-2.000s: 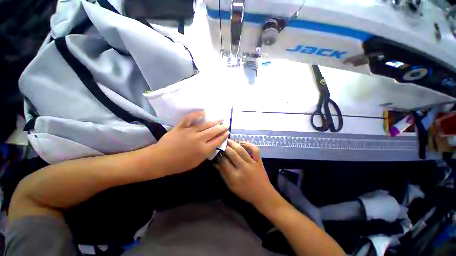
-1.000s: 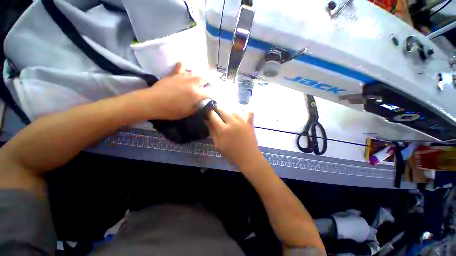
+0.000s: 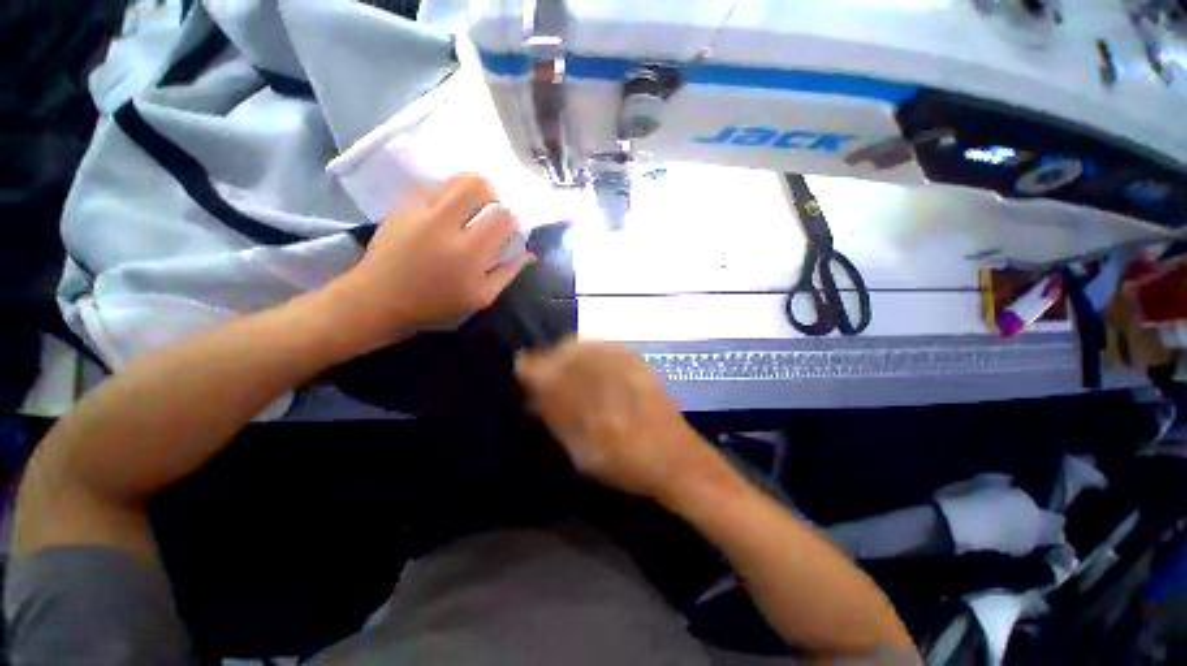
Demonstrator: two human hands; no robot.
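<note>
The light grey garment body (image 3: 280, 163) with narrow black strips lies bunched left of the needle. A black fabric panel (image 3: 540, 293) runs from near the presser foot (image 3: 560, 176) down over the table edge. My left hand (image 3: 443, 254) holds the grey cloth where it meets the black panel, left of the needle. My right hand (image 3: 605, 410) is slightly blurred, its fingers closed on the black panel at the table's front edge. The needle area is washed out by the lamp, so I cannot tell whether the cloth lies under the foot.
The white sewing machine head (image 3: 781, 98) spans the top. Black-handled scissors (image 3: 828, 280) lie right of the needle. The table ruler (image 3: 833, 367) runs along the front edge. A small box with colourful items (image 3: 1028, 299) is at far right. Grey and black offcuts (image 3: 996, 514) lie below.
My right hand has moved down from beside the left hand, and the black panel between them is now spread towards my lap. The view has also shifted.
</note>
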